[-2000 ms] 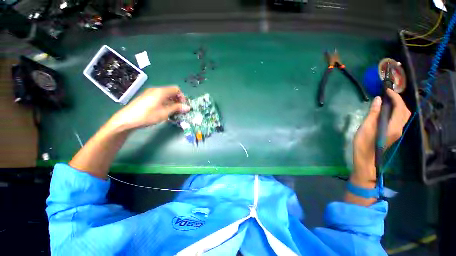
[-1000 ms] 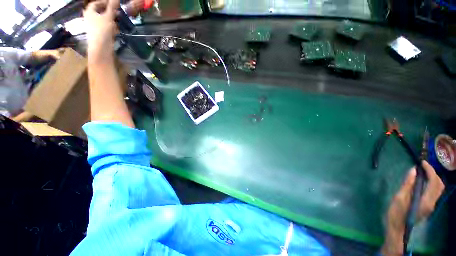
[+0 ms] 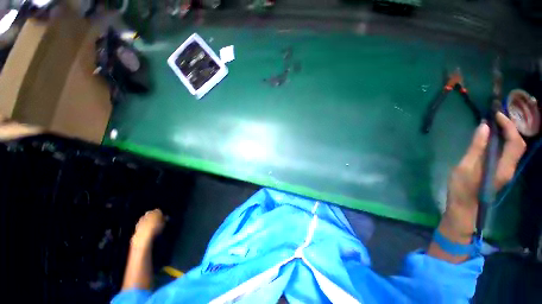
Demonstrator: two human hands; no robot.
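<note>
My right hand [image 3: 481,172] is closed around the dark handle of the soldering iron [image 3: 490,157] at the right of the mat, the tip pointing away from me. A blue wrist strap [image 3: 454,243] is on that wrist. My left hand [image 3: 150,224] is low, off the mat's near edge, small and blurred; its fingers look curled and I cannot tell if it holds anything. The white parts tray [image 3: 221,77] of black pieces stands at the mat's upper left. Loose small black components [image 3: 279,77] lie right of it. No circuit board shows on the mat.
Nippers [image 3: 454,89] lie open at the upper right, beside the solder spool [image 3: 523,113]. A white square [image 3: 227,53] touches the tray's side. A black fan [image 3: 122,62] and a cardboard box [image 3: 77,89] stand left. Part of another person's arm [image 3: 18,129] shows at the far left.
My left hand held the circuit board over the mat, then reached to the far upper left, and is now down below the mat's edge. The board and white strand are gone from view.
</note>
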